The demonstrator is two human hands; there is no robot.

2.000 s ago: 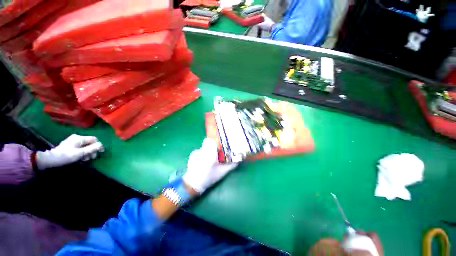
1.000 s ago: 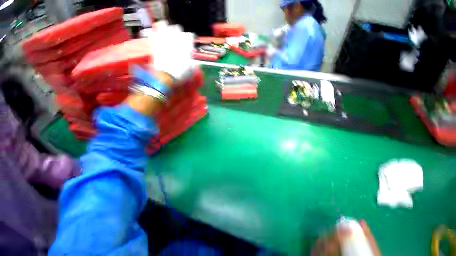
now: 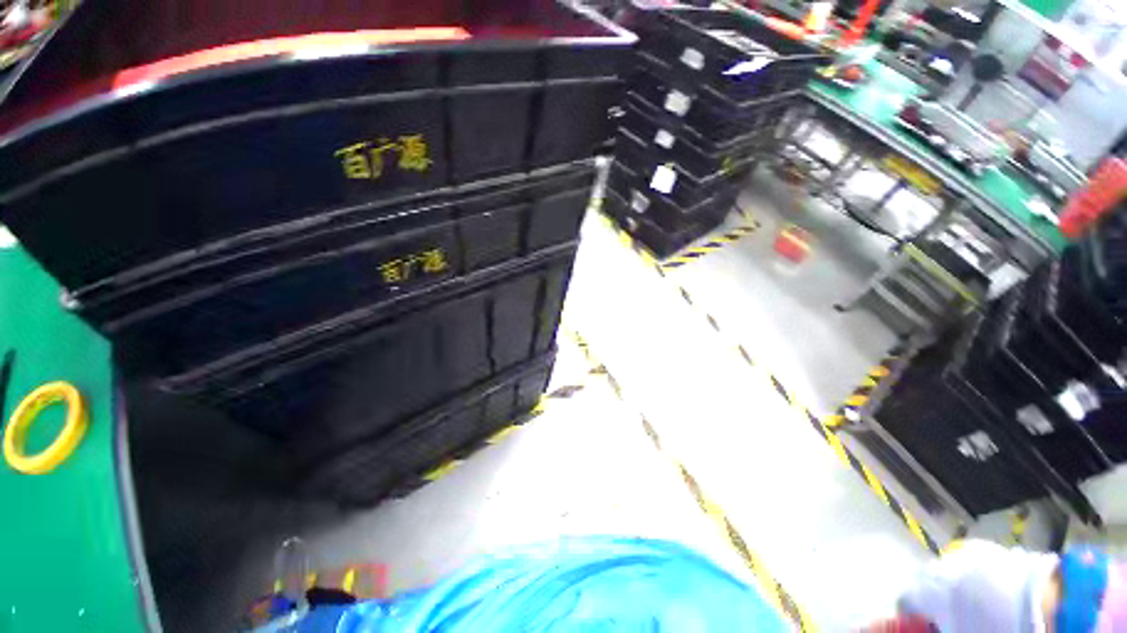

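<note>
Neither of my hands can be made out. A blurred blue sleeve or garment (image 3: 593, 594) fills the bottom middle. A tall stack of black crates (image 3: 494, 297) with yellow characters stands nearest, at the left. A red foam edge (image 3: 297, 47) shows in the top crate. The yellow tape roll (image 3: 46, 428) lies on the green bench (image 3: 62, 544) at the left edge. The syringe and circuit boards worked on earlier are out of the picture.
A blurred white-gloved hand (image 3: 976, 591) with a blue wristband enters at bottom right; whose it is cannot be told. More black crates (image 3: 704, 124) stand behind and at the right (image 3: 989, 396). Yellow-black tape lines mark the floor. Another green bench (image 3: 890, 99) is at top right.
The view has swung far to the right, from the bench and foam pads to the crates and floor. The gloved left hand on the foam stack and the right hand with the syringe have left view.
</note>
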